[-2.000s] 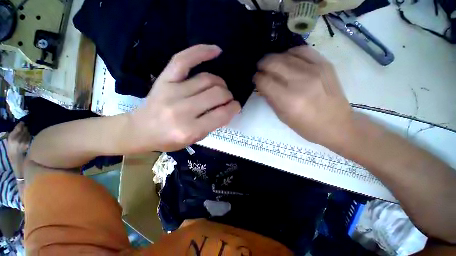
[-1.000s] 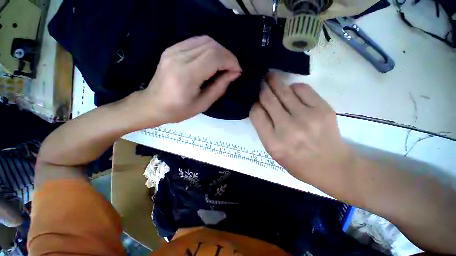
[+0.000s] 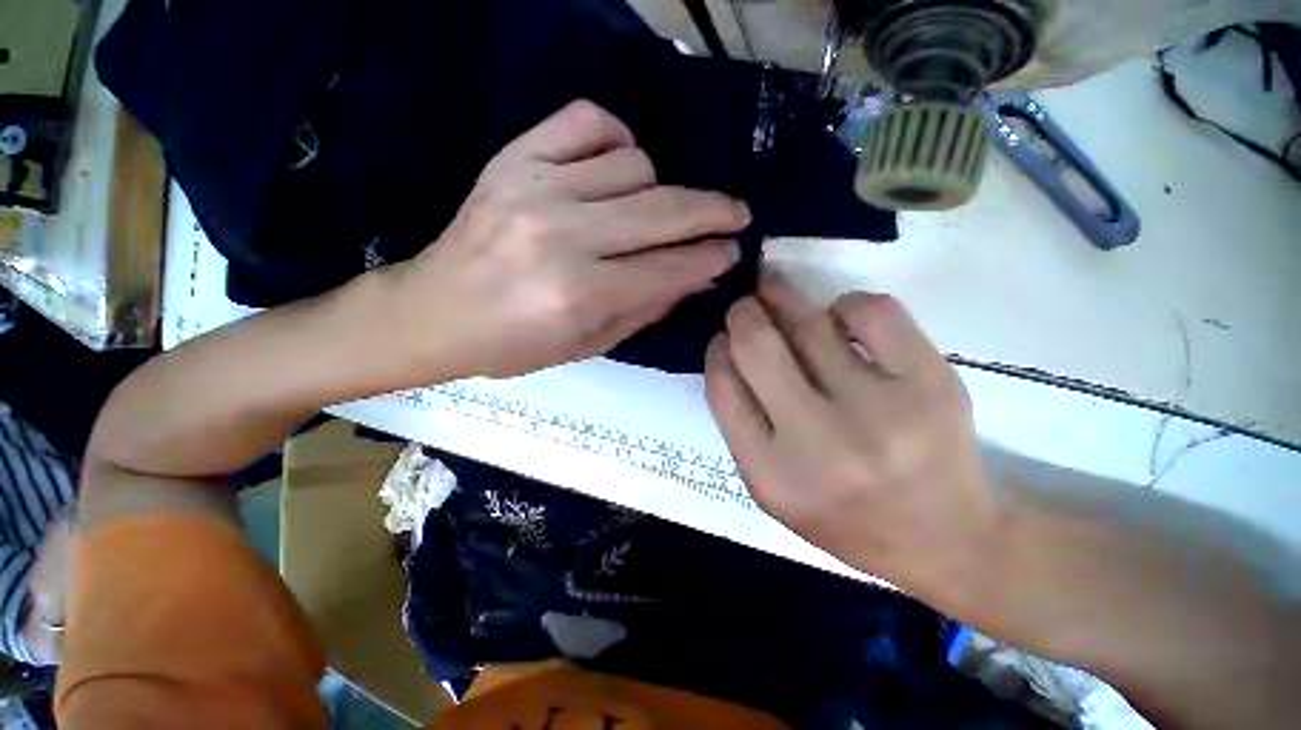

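A dark garment piece (image 3: pixel 428 100) with a few pale embroidered marks lies on the white machine table, its right end under the sewing machine head. My left hand (image 3: pixel 571 243) lies on the cloth, fingertips together near its lower right edge. My right hand (image 3: pixel 842 414) pinches the cloth edge just right of the left fingertips. The ribbed tension dial (image 3: pixel 925 154) stands above my right hand. Thin metal parts (image 3: pixel 830 64) show beside it; the needle point cannot be made out.
Grey metal snips (image 3: pixel 1070 171) lie right of the dial. A measuring strip (image 3: pixel 599 437) runs along the table's front edge. Below are an embroidered dark pile (image 3: pixel 571 571), a cardboard box (image 3: pixel 335 556) and a blue basket edge (image 3: pixel 959 645). A person's striped sleeve (image 3: pixel 22 528) shows at left.
The cloth was turned and spread out, and its straight end now shows below the dial. My right hand moved down; my left fingers shifted right along the cloth. The view also shifted.
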